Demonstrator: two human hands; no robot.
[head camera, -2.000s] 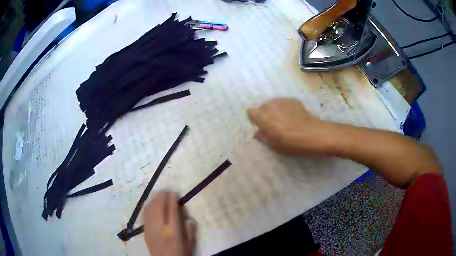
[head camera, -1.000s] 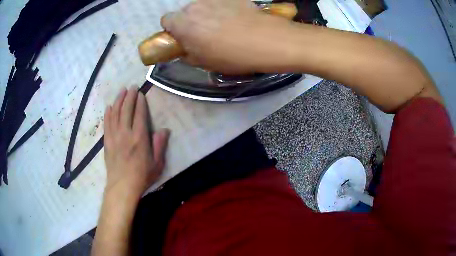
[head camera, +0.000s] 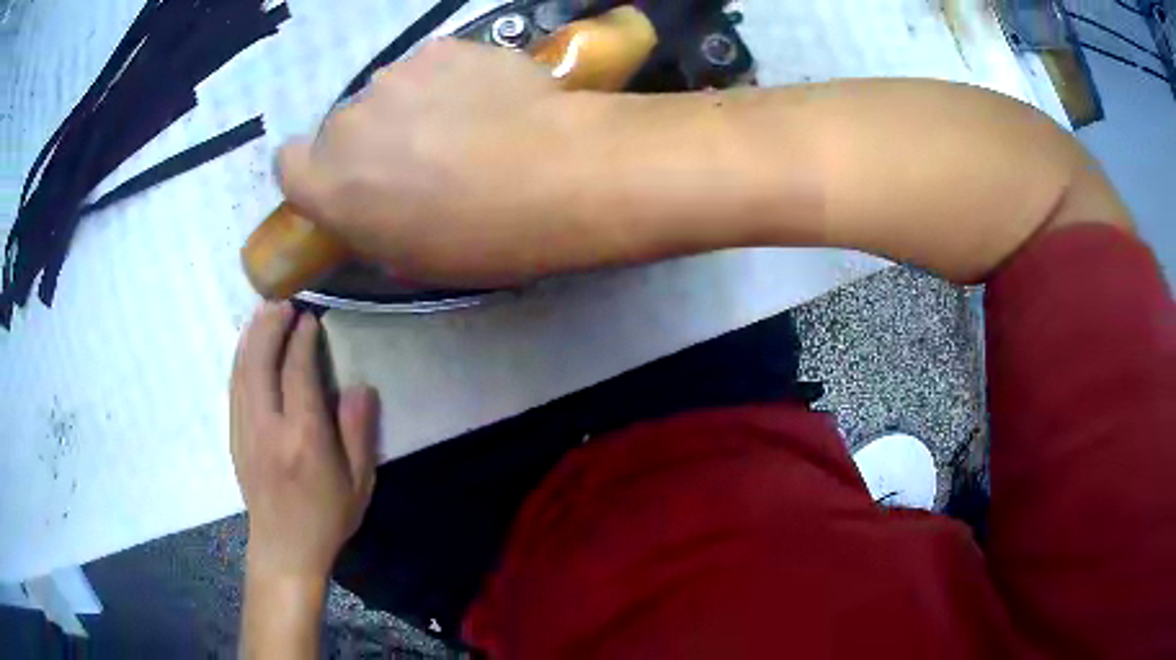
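My right hand (head camera: 439, 168) is closed round the wooden handle (head camera: 600, 52) of the steam iron, which lies flat on the white table cover (head camera: 155, 374). My forearm and hand hide much of the iron; a curved pale edge of its soleplate (head camera: 413, 306) shows below my fist. My left hand (head camera: 299, 426) lies palm down by the iron's tip, fingertips almost at the handle's front end. A dark strip (head camera: 410, 36) runs out behind the iron at the top. A bit of dark strip shows at my left fingertips; the rest of that strip pair is hidden.
A bundle of dark strips (head camera: 123, 116) lies at the upper left, one strip (head camera: 174, 164) sticking out to the right. The iron rest (head camera: 1064, 65) is at the upper right with thin black lines beyond it. Dark cloth lies along the table's front edge, above speckled floor with a white disc.
The iron in my right hand has moved left and down, over where the strip pair was showing. My left hand now lies lower relative to the iron's tip. The view has shifted.
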